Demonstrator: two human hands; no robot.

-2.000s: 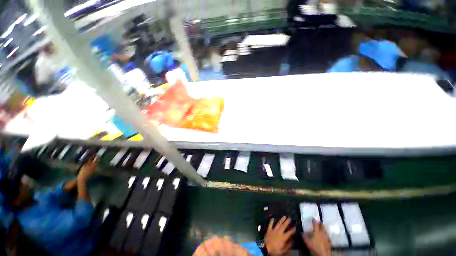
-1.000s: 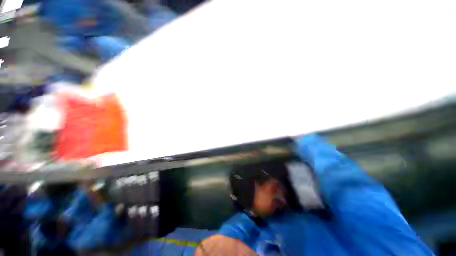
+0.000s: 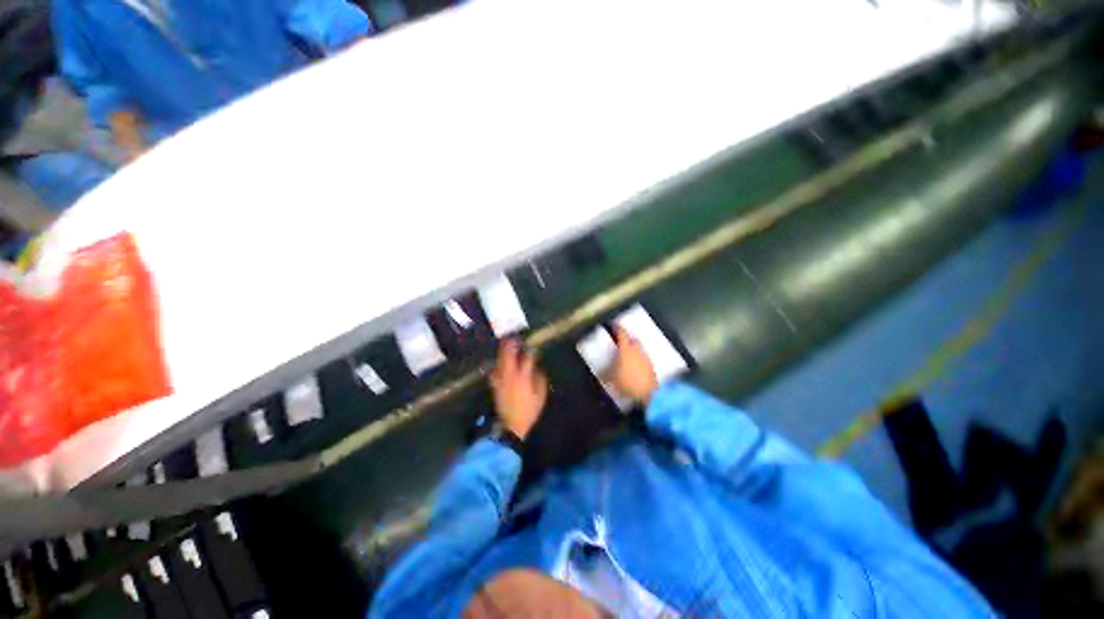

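Note:
A black tray (image 3: 567,417) lies on the dark green ledge in front of my body. Two white-faced units show at its right end, the outer one (image 3: 655,340) uncovered and the inner one (image 3: 596,350) partly under my fingers. My right hand (image 3: 631,370) rests on the inner unit; whether it grips it is unclear. My left hand (image 3: 518,389) is at the tray's left side, fingers extended towards the belt edge, with nothing visible in it. Just beyond its fingertips a white-faced unit (image 3: 501,304) lies on the belt.
More white pieces (image 3: 419,346) and black holders line the belt. Black trays with white tags (image 3: 188,553) lie lower left. A white shelf (image 3: 400,169) holds a red-orange bag (image 3: 107,336). A person in blue (image 3: 182,55) is beyond. Black pieces (image 3: 916,453) lie on the blue floor.
The view has swung and tilted down towards the ledge. My right arm, stretched out towards the shelf edge one second ago, is drawn back with its hand on the tray. My left hand has moved out to the belt edge.

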